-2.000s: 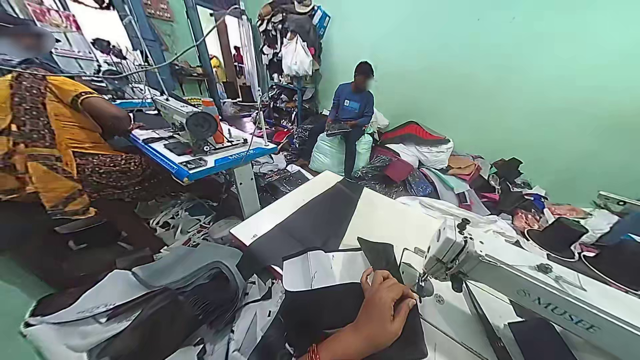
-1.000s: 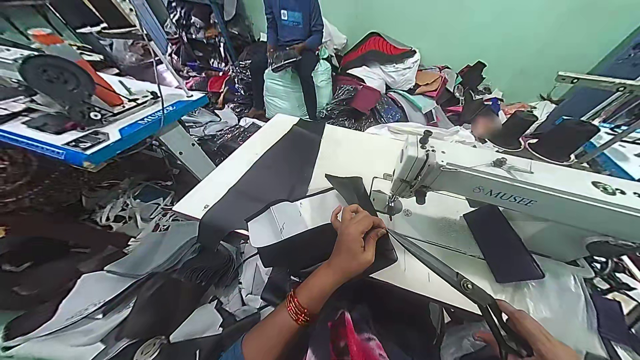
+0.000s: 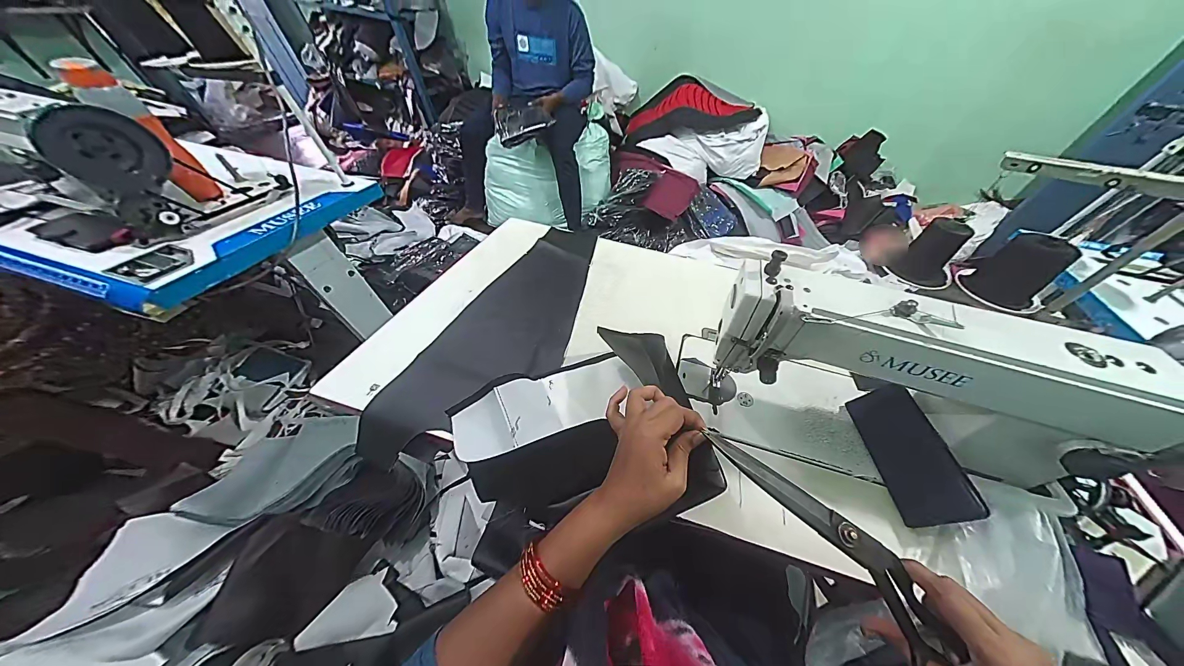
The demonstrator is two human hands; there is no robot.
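Note:
My left hand (image 3: pixel 652 444), with red bangles at the wrist, pinches the edge of a black fabric piece with a white lining (image 3: pixel 546 462) beside the sewing machine's needle. In my right hand (image 3: pixel 971 620), at the lower right, are the handles of large metal scissors (image 3: pixel 795 504). Their blade tips meet the pinched edge at my left fingertips; whether the blades are apart is unclear. The white industrial sewing machine (image 3: pixel 906 347) stands just beyond, its presser foot (image 3: pixel 717 379) above the white table. A dark flat rectangular piece (image 3: pixel 916 458) lies beneath the machine arm.
Black cloth (image 3: pixel 481 342) lies across the white tabletop (image 3: pixel 638 287). Stacked grey and black cut pieces (image 3: pixel 268 518) fill the lower left. Another sewing table (image 3: pixel 259 222) stands at the left. A person in blue (image 3: pixel 541 65) sits beyond, near heaped materials (image 3: pixel 703 139). Thread cones (image 3: pixel 1017 268) stand behind the machine.
Two seconds ago no scissors were in view; one second ago my right hand held them at the fabric edge, as now. The view has turned down and right since the first frame.

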